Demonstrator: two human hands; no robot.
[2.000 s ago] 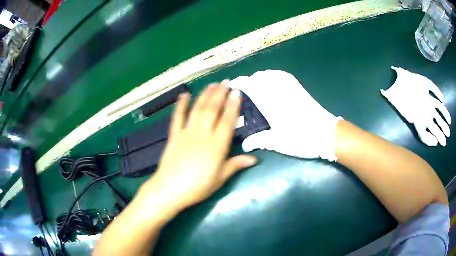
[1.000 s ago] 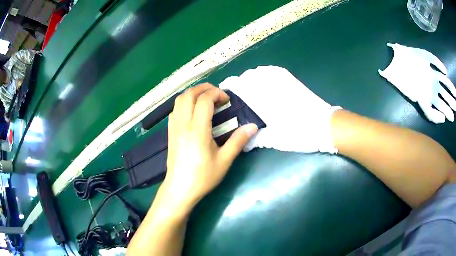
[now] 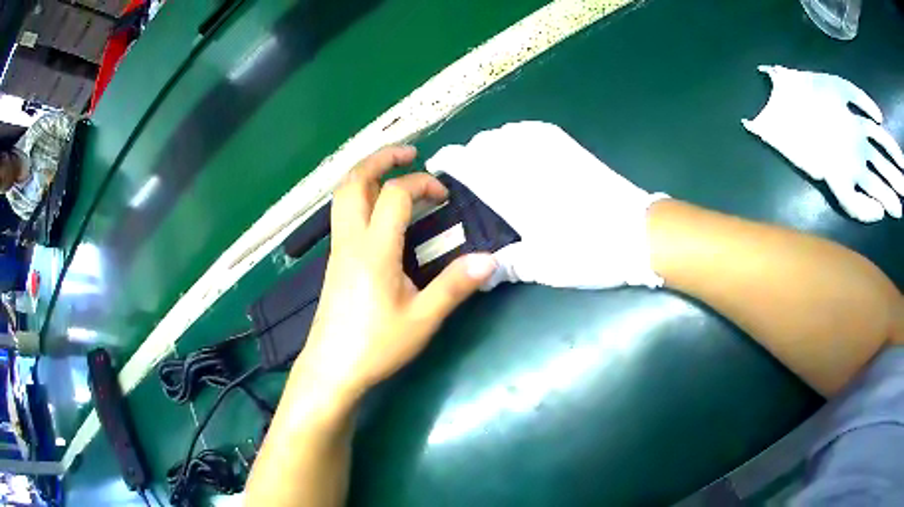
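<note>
Two black power strips lie side by side on the green surface, with pale labels near their right end. My right hand, in a white glove, is closed around that right end. My bare left hand is over the strips, thumb by the label and fingers bent above the upper strip. Whether its fingertips pinch anything is unclear. The hand hides the strips' middle. Black cords run from their left end.
An empty white glove lies at the right, below a clear plastic object. A cream strip crosses the surface. A short black bar lies beside it. Another black strip is at the left. A person is at the upper left.
My left hand has gone from lying flat over the strips to bent fingers, uncovering the labels. My gloved right hand stays on the right end. The view has shifted slightly.
</note>
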